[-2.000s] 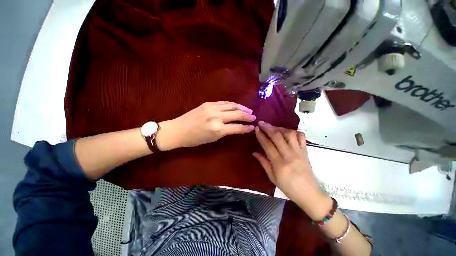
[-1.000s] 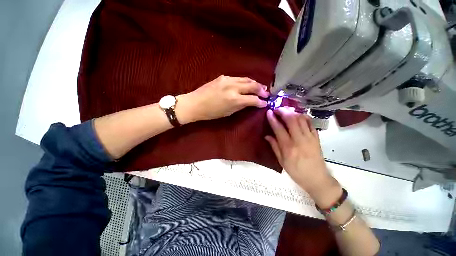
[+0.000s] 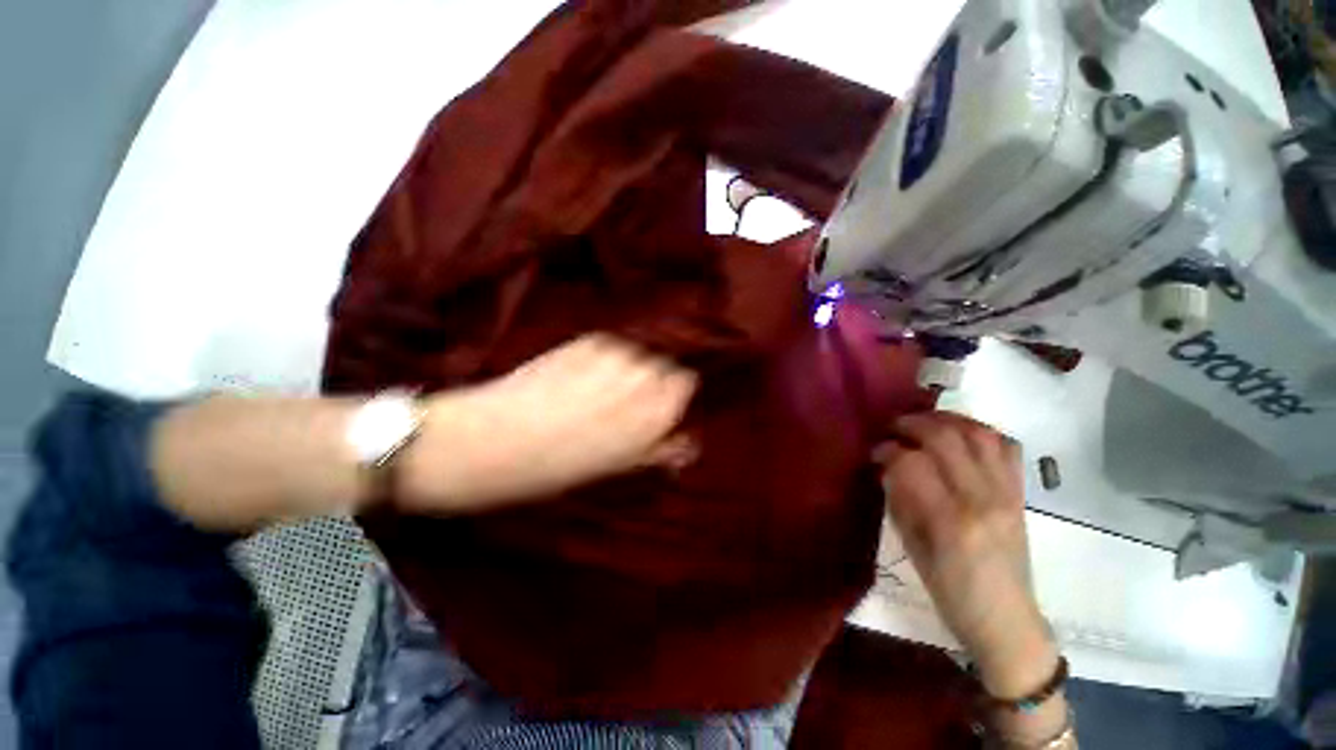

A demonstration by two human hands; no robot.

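The red-brown cloth [image 3: 630,557] lies bunched and folded on the white table, and its front part hangs over the table edge onto the lap. The sewing machine [image 3: 1011,191] stands at the right, with a violet light [image 3: 826,308] at its needle over the cloth. My left hand [image 3: 586,403] is blurred, its fingers curled on the cloth left of the needle, gripping it. My right hand [image 3: 952,469] is at the cloth's right edge, below the needle, with curled fingertips at the edge; whether they pinch it is unclear.
The white table [image 3: 191,220] has a rounded edge at the left. A small dark oblong piece [image 3: 1048,472] lies on the machine bed. A small red-brown piece [image 3: 1052,355] shows partly behind the machine head. Thin threads lie on the table between the cloth folds.
My left hand has moved left and down from the needle, and my right hand right and down. The cloth has been pulled toward me and bunched, uncovering table behind it.
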